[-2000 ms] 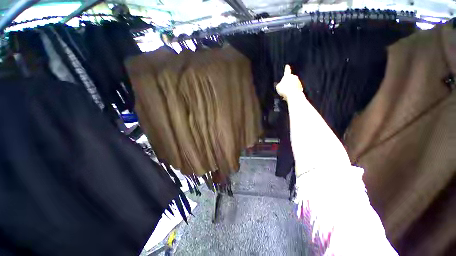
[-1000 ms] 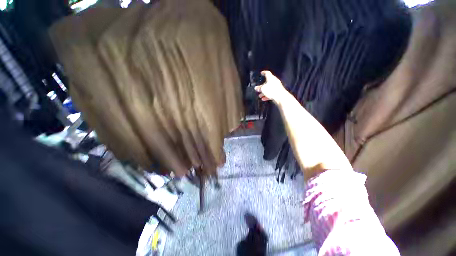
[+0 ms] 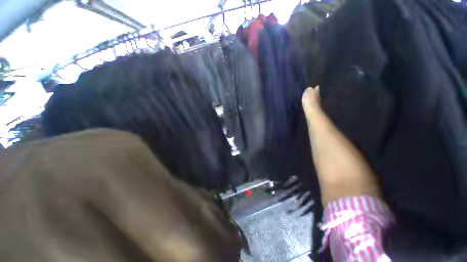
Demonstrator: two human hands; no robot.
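My right hand (image 3: pixel 311 98) is small and blurred, at the end of my outstretched right arm in a pink and white striped sleeve. It is at the left edge of large black garments (image 3: pixel 353 102) hanging at the right. Its fingers are partly hidden by the dark cloth, and I cannot tell whether they grip it. My left hand is not in view. Brown garments (image 3: pixel 102 189) hang large and blurred at the lower left.
A row of black garments (image 3: pixel 138 97) hangs at the left under a rail. Grey, dark blue and red garments (image 3: pixel 256 36) hang further back. Grey floor (image 3: pixel 276 233) shows between the rows, with a pale bar (image 3: pixel 246 189) low across it.
The view has turned and moved along the rails. The brown garments are now close at the lower left. My right hand has moved from the gap between garments to black garments at the right.
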